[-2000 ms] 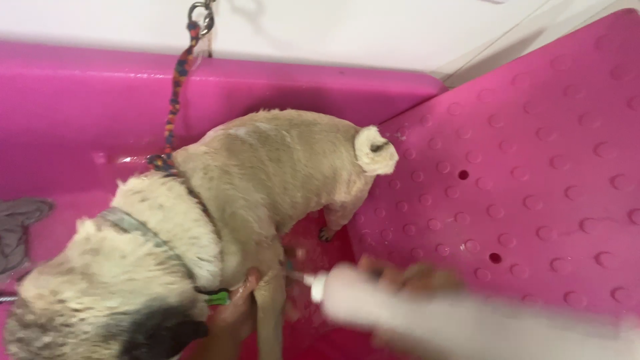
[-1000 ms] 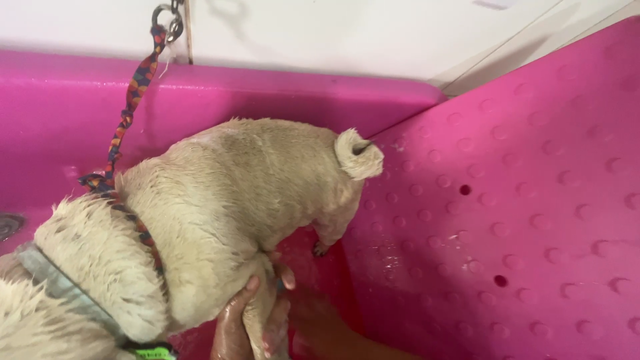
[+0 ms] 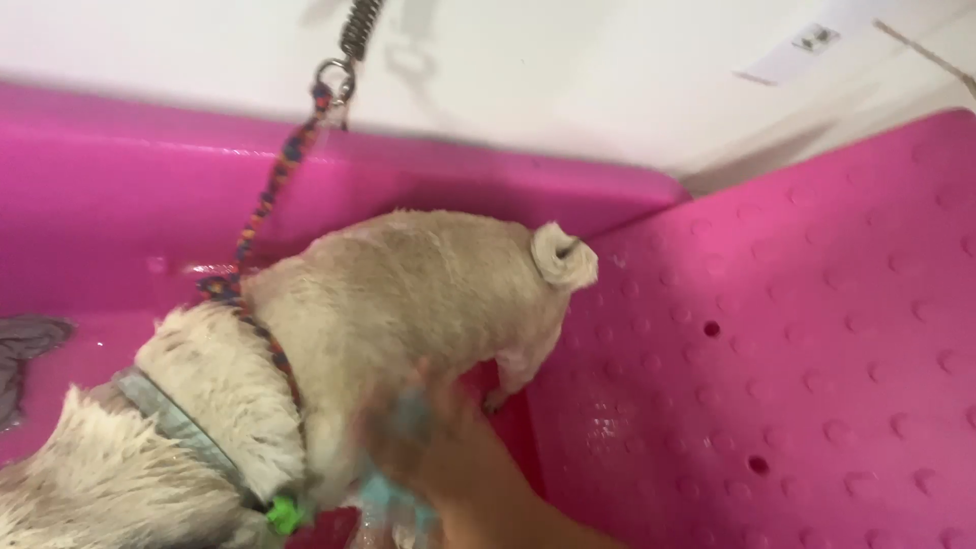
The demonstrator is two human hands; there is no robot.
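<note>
A wet, cream-coated dog point(image 3: 412, 297) stands in a pink tub, its curled tail toward the right and its head cut off at the lower left. A multicoloured braided lead point(image 3: 263, 198) loops round its body; a grey collar point(image 3: 179, 427) with a bright green piece point(image 3: 284, 515) circles its neck. My right hand point(image 3: 419, 435), blurred, is at the dog's near side with a light-blue object point(image 3: 393, 492), perhaps a scrubber, in its grasp. Below it, at the bottom edge, a blurred skin-coloured patch may be my left hand or the dog's leg; I cannot tell which.
A coiled metal tether point(image 3: 360, 30) and ring point(image 3: 335, 76) hold the lead's upper end near the white wall. A studded pink ramp or panel point(image 3: 808, 343) with small holes slopes at the right. A grey cloth point(image 3: 23, 358) lies at the left on the tub floor.
The white bottle my right hand held two seconds ago is out of view. One second ago both hands were at the dog's leg; now my right hand is at its side with the light-blue object.
</note>
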